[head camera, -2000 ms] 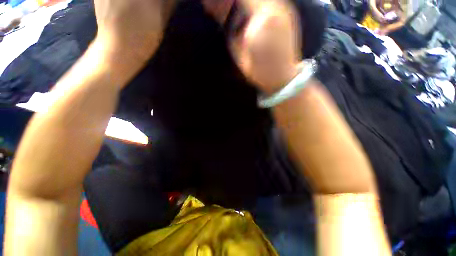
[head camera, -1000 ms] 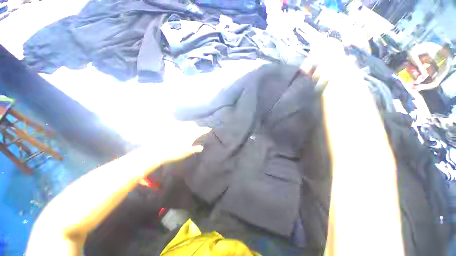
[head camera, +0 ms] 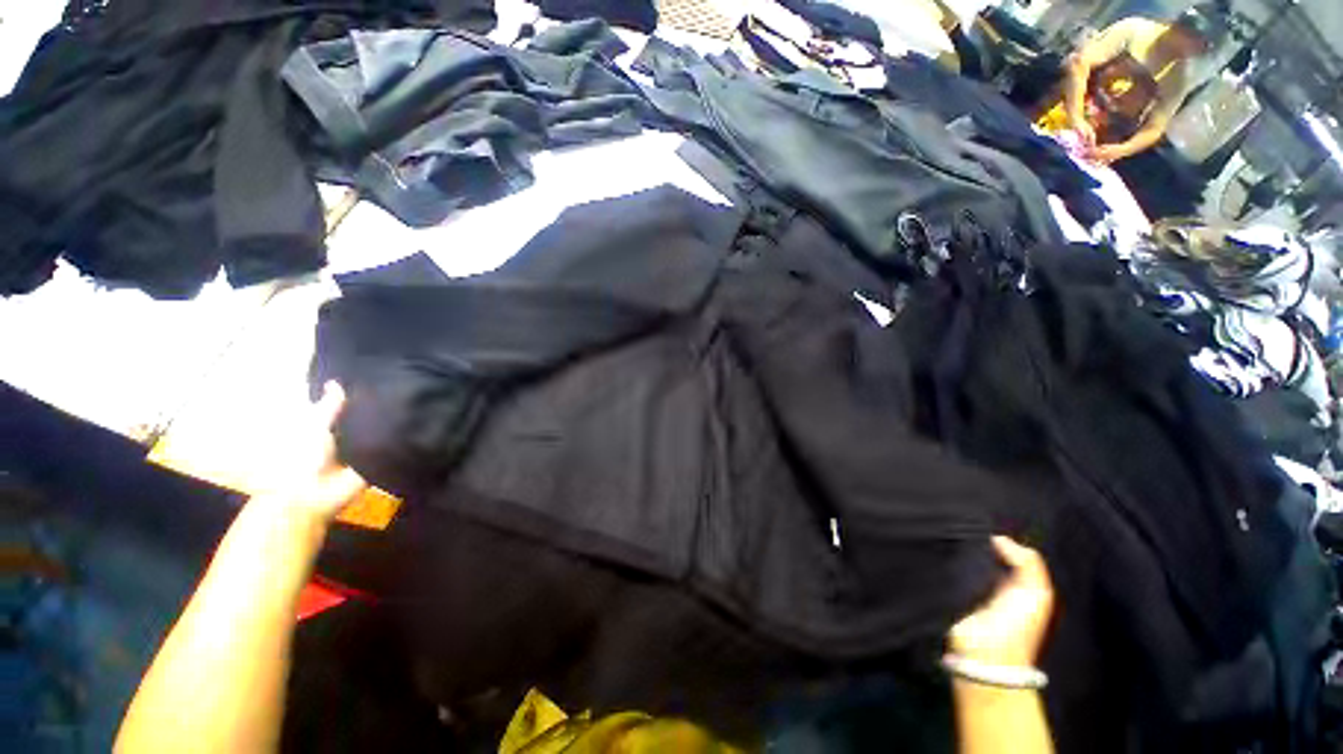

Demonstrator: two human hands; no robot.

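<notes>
A black suit jacket [head camera: 589,309] lies spread on the white table in front of me, its dark lining [head camera: 604,457] showing. My left hand [head camera: 317,457] grips the jacket at its left side, near a sleeve end. My right hand [head camera: 1009,611], with a pale band at the wrist, grips the jacket at its lower right side. The fingertips are partly hidden by the cloth.
A pile of black jackets [head camera: 1119,427] with hooks bunched at its top lies at right. Grey garments [head camera: 442,111] lie beyond the jacket. A black garment heap [head camera: 133,148] is at far left. A person [head camera: 1141,74] is at the upper right.
The jacket is now opened out sideways with its lining showing. My left hand has moved left and my right hand has come down from the collar area to the lower right.
</notes>
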